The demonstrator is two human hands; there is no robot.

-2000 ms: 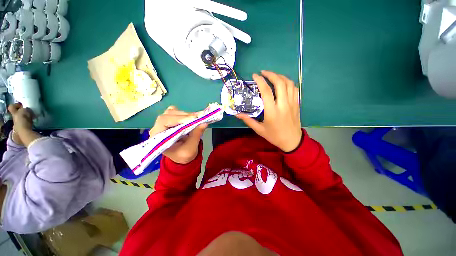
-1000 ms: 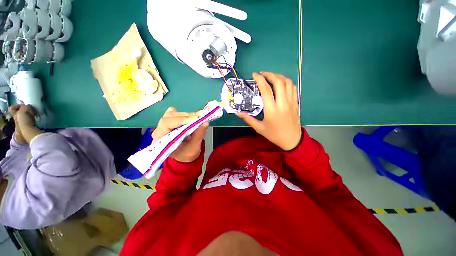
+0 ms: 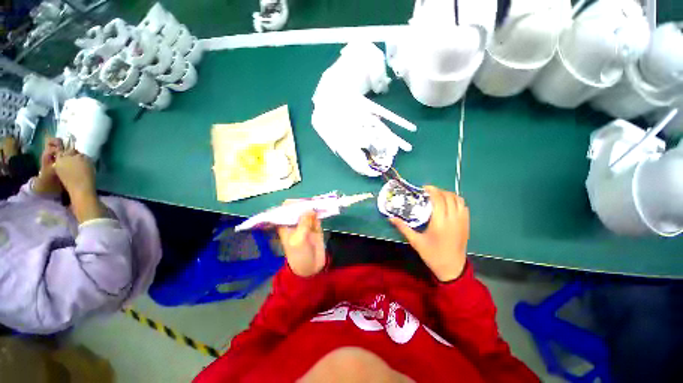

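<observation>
My left hand [image 3: 303, 241] holds the white glue tube [image 3: 288, 212] with its pinkish stripe. The tube's yellowish nozzle points right and ends just left of the end cover. My right hand [image 3: 443, 230] grips the round white end cover by its right side, with the circuit board [image 3: 404, 203] facing up. Thin wires [image 3: 395, 178] run from the board up to the opened end of the white camera housing [image 3: 338, 96], which lies on the bench with two antennas [image 3: 391, 115] pointing right. Whether the nozzle touches the cover is hard to tell.
Cardboard [image 3: 255, 158] with yellow paste lies left of the housing. Large white cameras [image 3: 518, 56] stand along the back right, another [image 3: 633, 179] at the right. Small white shells [image 3: 138, 60] are stacked at the left. A person in a lilac top [image 3: 71, 254] works at the left.
The view has tilted up and shows more of the bench. The tube's nozzle, earlier at the board's left edge, is now a little away from it, and the tube lies flatter.
</observation>
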